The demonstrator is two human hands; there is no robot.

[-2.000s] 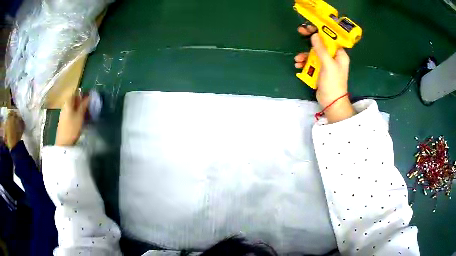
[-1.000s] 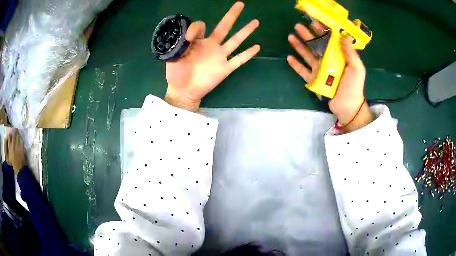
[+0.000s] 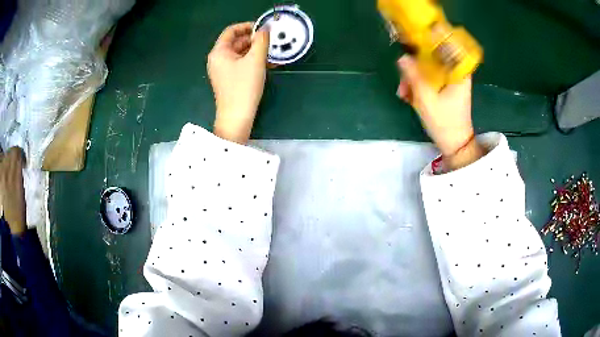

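Observation:
My left hand (image 3: 238, 82) grips a round unit (image 3: 287, 37) by its left edge at the top centre. The unit's pale face with dark holes is turned up to the camera. My right hand (image 3: 439, 108) holds the yellow hot glue gun (image 3: 431, 39) at the upper right; the gun is blurred and its tip is cut off by the top edge. The two hands are apart. A second round unit (image 3: 118, 210) lies face up on the green bench, left of the pale mat (image 3: 349, 230).
A clear plastic bag (image 3: 49, 66) lies over cardboard (image 3: 69, 141) at the upper left. A person's hand (image 3: 12, 187) and dark blue sleeve are at the left edge. A pile of leaded components (image 3: 574, 214) lies right. A grey post (image 3: 579, 105) stands behind it.
My left hand has closed on the unit's edge, and the unit's pale face now shows instead of its dark side. The glue gun has tilted in my right hand. Another unit now lies at left.

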